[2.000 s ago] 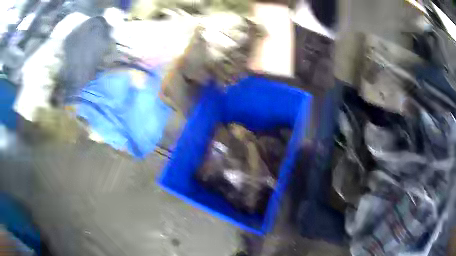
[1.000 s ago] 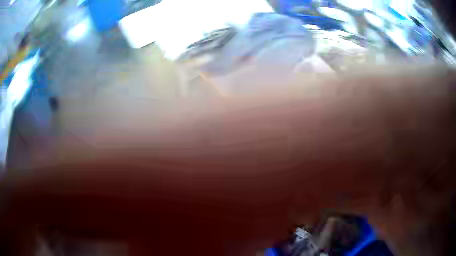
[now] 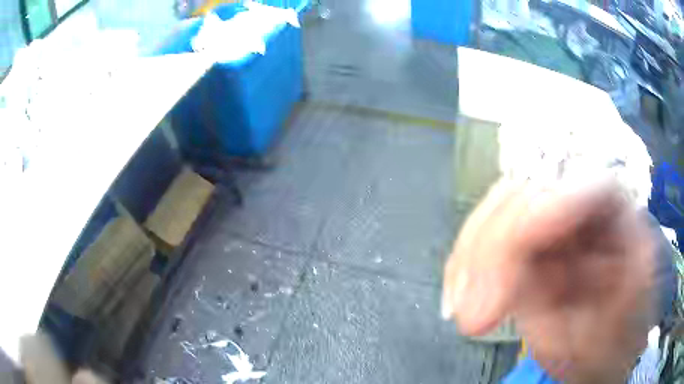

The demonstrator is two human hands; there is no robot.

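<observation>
My right hand (image 3: 555, 277) is large and blurred at the right, with curled fingers. It overlaps a heap of white cloth (image 3: 570, 146) on the right table; whether it touches or holds anything cannot be told. A small part of my left hand (image 3: 52, 366) shows blurred at the bottom left, cut off by the edge, beside the left table's rim. Its grip is not visible. White cloth pieces (image 3: 52, 90) lie on the overexposed left table (image 3: 82, 180).
Grey floor (image 3: 352, 202) with white scraps (image 3: 240, 364) runs between the tables. Cardboard boxes (image 3: 180, 208) stand under the left table. A large blue tub (image 3: 259, 97) with white cloth on top stands behind it. Another blue container (image 3: 441, 21) is at the back.
The view has swung from the blue bin to the aisle between two tables. The blurred skin-coloured shape across the view is gone; my right hand now shows at the right.
</observation>
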